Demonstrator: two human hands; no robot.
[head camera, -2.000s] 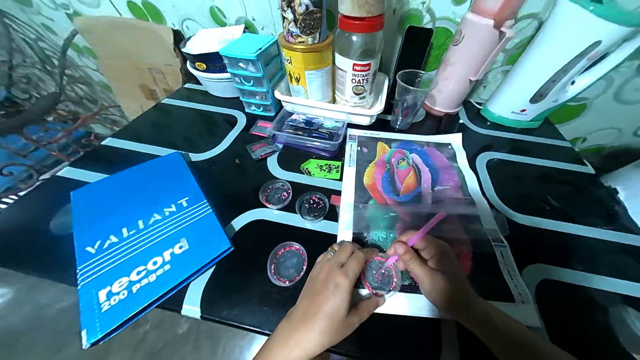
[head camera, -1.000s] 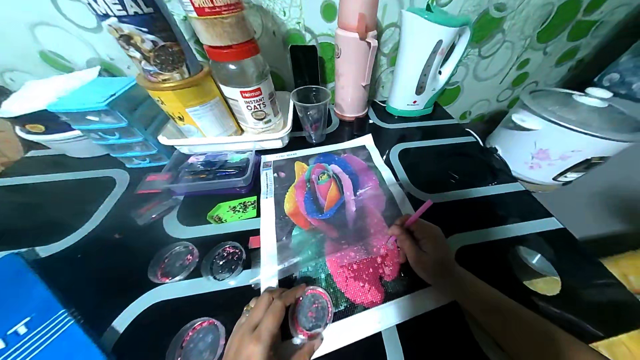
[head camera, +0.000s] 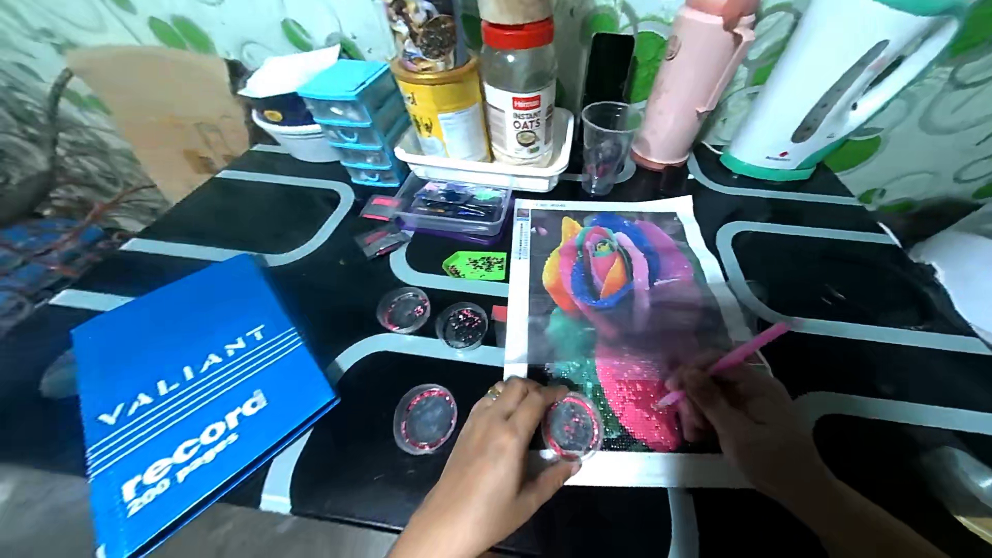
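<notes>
My left hand holds a small round clear dish with pink beads at the lower left edge of a diamond painting canvas that shows a rainbow rose. In my right hand is a pink applicator pen, its tip at the pink beaded part of the canvas. Left of the canvas lie more round dishes: one with pink beads, another with some pink beads and one with dark and pink beads. A green bead tray holds dark beads.
A blue record book lies at the left. Behind stand a small blue drawer unit, a clear lidded box, a white tray with an oats jar, a plastic cup, a pink flask and a white electric kettle.
Two seconds ago the pen's tip was in the dish in my left hand. My right hand has since moved right, to the canvas, with the pen. The view has swung right and back.
</notes>
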